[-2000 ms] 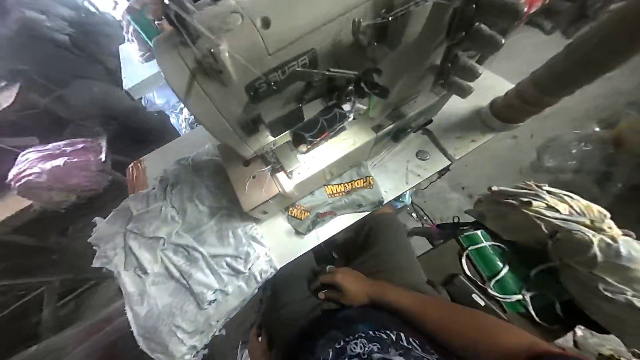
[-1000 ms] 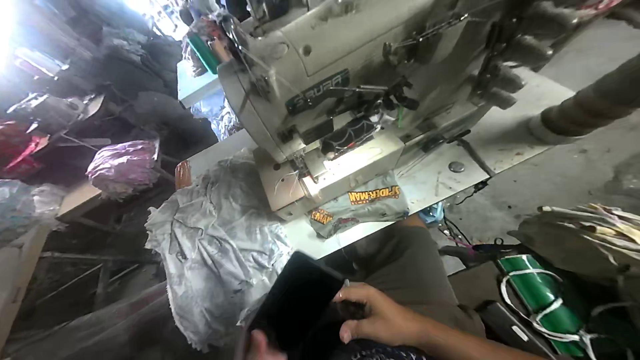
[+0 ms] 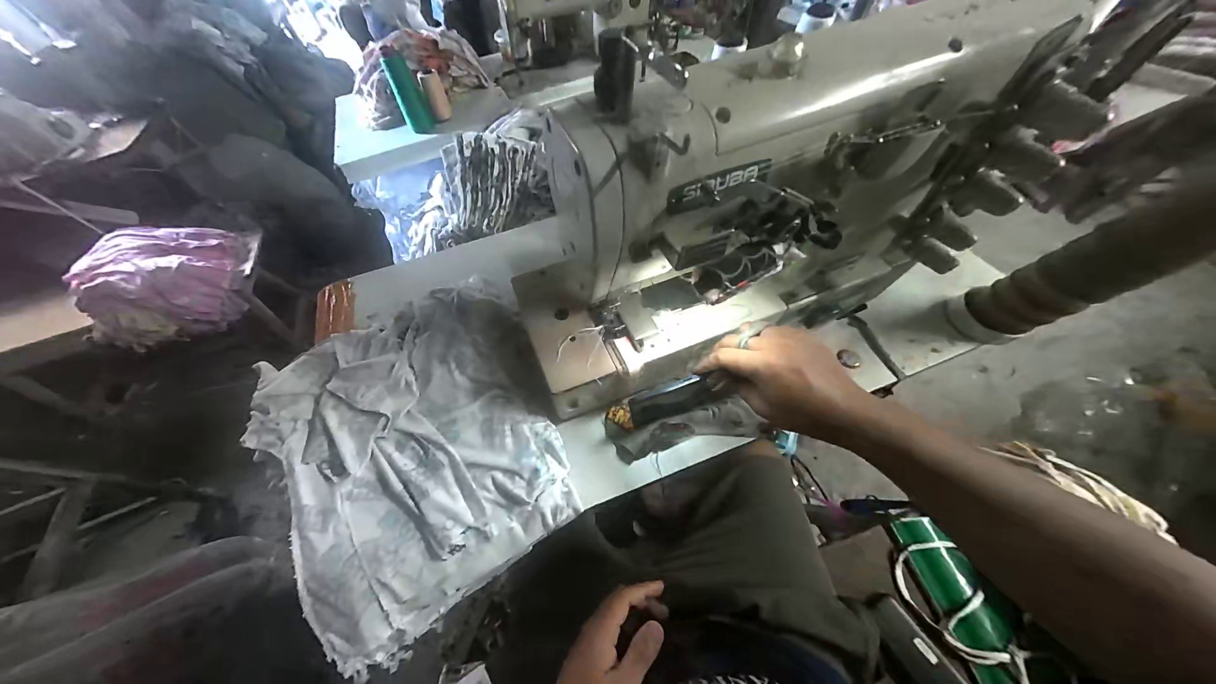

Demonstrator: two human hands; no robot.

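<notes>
My right hand (image 3: pixel 774 375) is at the front of the sewing machine (image 3: pixel 665 190), its fingers over the right end of a dark phone (image 3: pixel 660 404). The phone lies along the edge of the machine bed, on a grey cloth piece (image 3: pixel 689 427) with yellow print. My left hand (image 3: pixel 617 636) hangs over my lap at the bottom, fingers apart, holding nothing. To the left of the machine, a pile of grey fabric pieces (image 3: pixel 408 456) drapes over the white table's edge.
Pink bundled fabric (image 3: pixel 161 280) is at the left. Green (image 3: pixel 407 90) and tan thread cones stand on a table behind. A thick wrapped post (image 3: pixel 1073 266) rises at the right. A green roll with white cord (image 3: pixel 959 589) sits low on the right, beside my leg.
The phone, between my hands over my lap one second ago, is now at the machine's front with my right hand. My left hand has let go of it. The view has shifted.
</notes>
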